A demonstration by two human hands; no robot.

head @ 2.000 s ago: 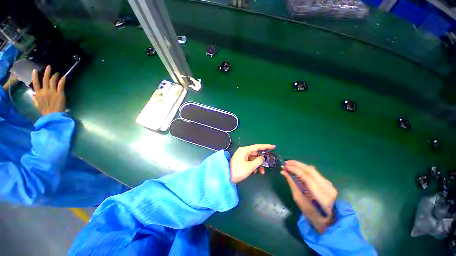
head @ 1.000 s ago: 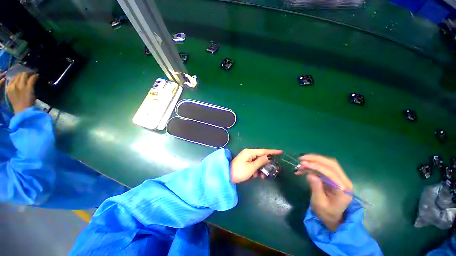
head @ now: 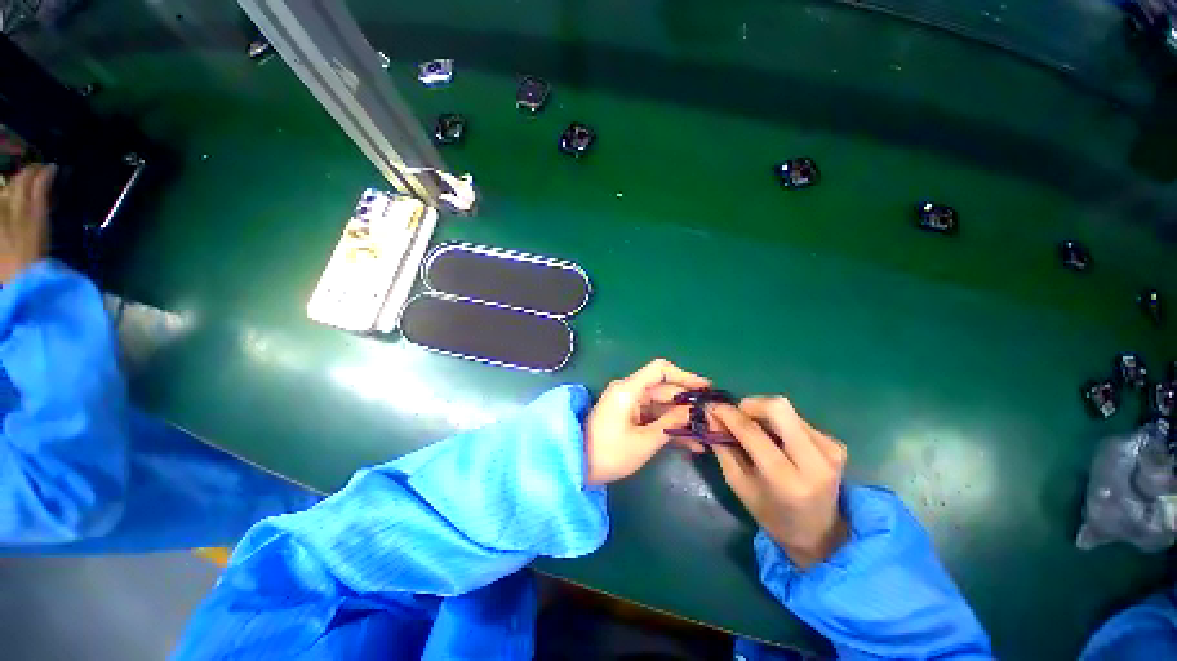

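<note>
A small black module (head: 701, 411) with a shiny part is held between both hands over the near part of the green bench. My left hand (head: 630, 424) grips it from the left with thumb and fingers. My right hand (head: 785, 471) touches it from the right with its fingertips. A thin purple strip, perhaps the pen-like tool (head: 697, 437), shows at the fingertips under the module; most of it is hidden, and which hand holds it is unclear.
Green bench (head: 723, 291). Left of my hands lie two dark oval pads (head: 488, 331), a pale phone (head: 372, 262) and a metal upright (head: 355, 103). Black modules (head: 798, 173) lie spaced beyond; others cluster by a plastic bag (head: 1127, 488). A neighbour's hand (head: 23, 222) is at a black fixture (head: 97, 194).
My right hand has come back left to the module, and the long tool no longer sticks out behind it. The view has shifted. The neighbour's hand has moved left.
</note>
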